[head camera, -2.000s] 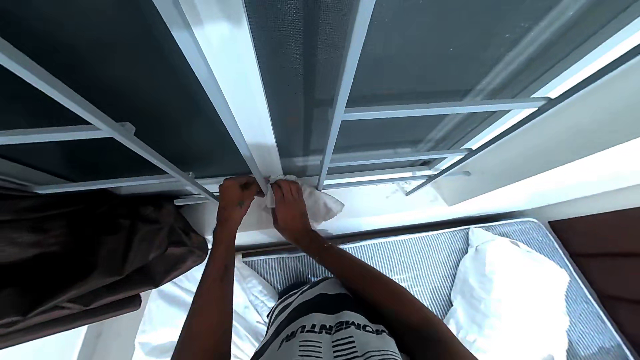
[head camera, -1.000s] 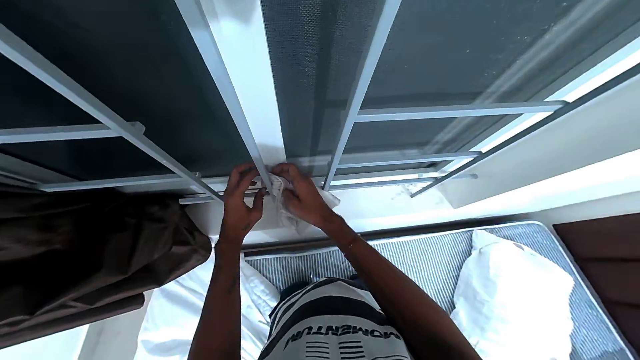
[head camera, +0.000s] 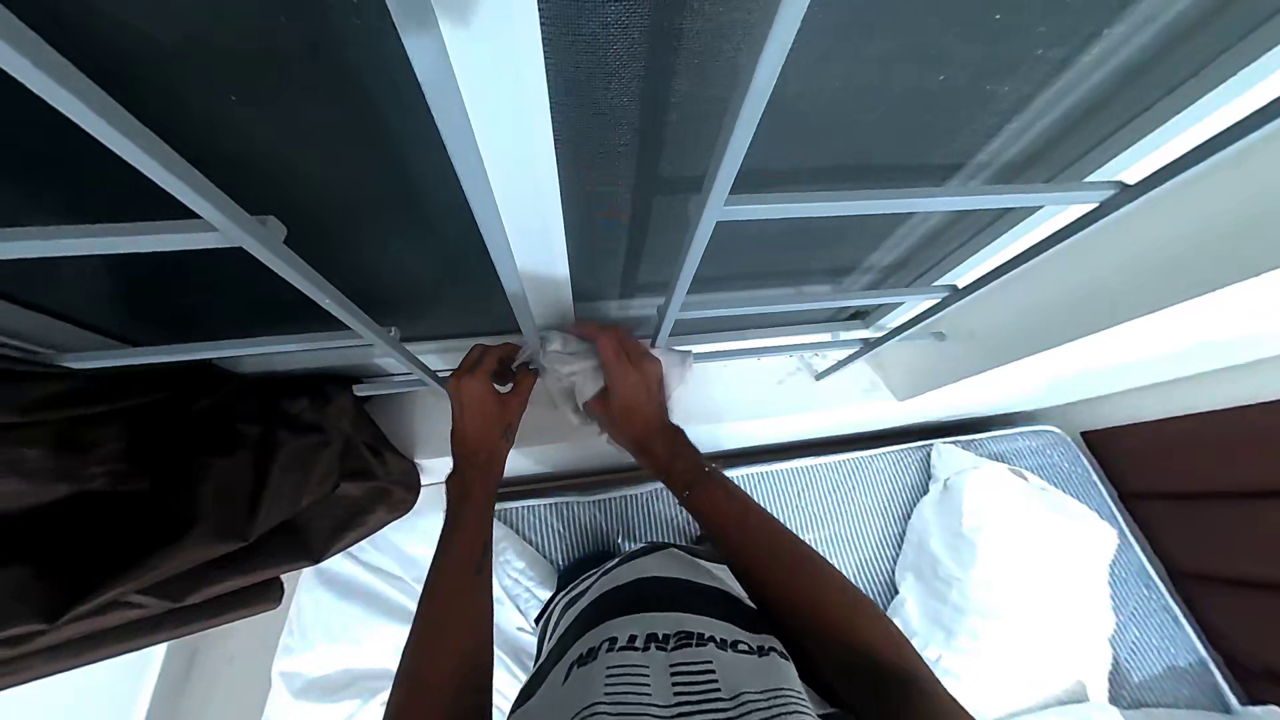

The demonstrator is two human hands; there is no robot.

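Note:
A crumpled white cloth (head camera: 575, 372) lies around the foot of a grey vertical bar of the window grille (head camera: 470, 185), just above the sill. My right hand (head camera: 630, 385) grips this cloth from the right, with part of it showing past the fingers. My left hand (head camera: 490, 395) is at the left side of the same bar, thumb and forefinger pinching the cloth's left edge. Behind the bar stands the white window frame post (head camera: 510, 130), between dark glass on the left and a mesh screen (head camera: 610, 130) on the right.
A dark brown curtain (head camera: 190, 480) hangs bunched at the left. The white sill (head camera: 790, 385) runs to the right under the grille. Below it is a striped mattress (head camera: 830, 510) with a white pillow (head camera: 1005, 590), beside a brown padded headboard (head camera: 1190, 500). White bedding (head camera: 370, 610) lies at lower left.
My right hand has shifted on the cloth, and more of the cloth shows between my hands than a second ago. My left hand stays beside the bar's foot.

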